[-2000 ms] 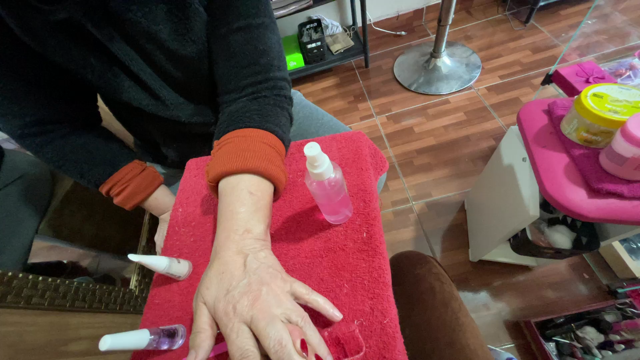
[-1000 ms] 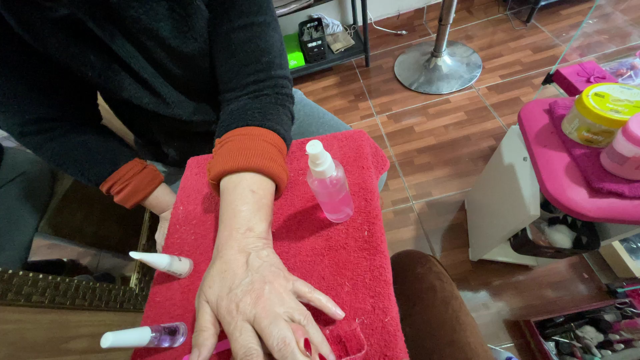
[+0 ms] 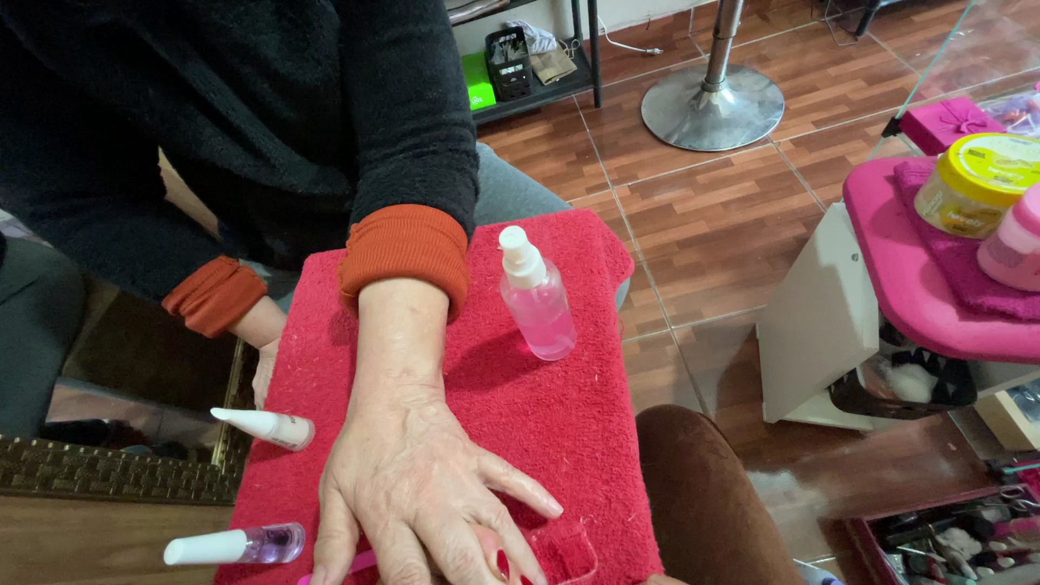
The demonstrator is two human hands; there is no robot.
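Note:
Red-nailed fingers [image 3: 491, 546], seemingly of my left hand, show between the fingers of another person's hand [image 3: 414, 471] and touch them; their grip is mostly hidden. A sliver of skin at the bottom edge [image 3: 665, 580] may be my right hand, almost wholly out of frame. Part of a thin pink item [image 3: 361, 561] shows beneath the person's fingers. The person's hand lies palm down, fingers spread, over a red towel [image 3: 520, 422]. A clear pump bottle of pink liquid [image 3: 540, 313] stands behind it. Left of it lie a white-capped bottle [image 3: 280, 429] and a purple nail polish bottle [image 3: 272, 543].
The person's other hand [image 3: 264, 374] is beside the towel's left edge. A brown-clad knee [image 3: 699, 487] borders the towel on the right. Farther right are a pink-topped stand [image 3: 877, 236] with a yellow-lidded jar [image 3: 975, 187] and a pink container [image 3: 1016, 244], and a tool box [image 3: 865, 536] below.

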